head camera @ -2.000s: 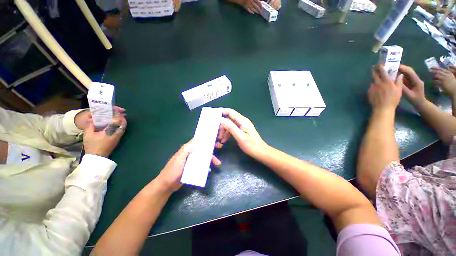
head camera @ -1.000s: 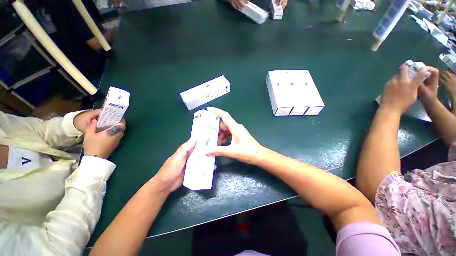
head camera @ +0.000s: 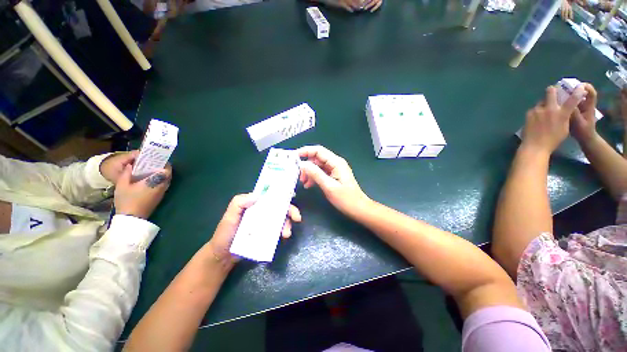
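Observation:
A white carton (head camera: 267,206) with a small green mark is held tilted above the table near the front edge. My left hand (head camera: 237,223) is closed around its lower part, with the thumb on the left side and fingertips showing on the right. My right hand (head camera: 330,180) is at the carton's upper right corner, fingers curled; whether the fingertips touch it is hard to tell. A single carton (head camera: 282,127) lies just beyond the held one. A row of three cartons (head camera: 405,125) lies side by side to the right.
The dark green table (head camera: 330,75) has a curved front edge. A person at left holds a carton (head camera: 155,148); a person at right holds another (head camera: 569,86). One carton (head camera: 317,23) lies at the far side near a hand. Slanted cream bars (head camera: 72,65) stand upper left.
My left hand has turned the carton, showing its green-marked face and tilting its lower end left. My right thumb has come off the carton's face. Across the table, a carton has been set down.

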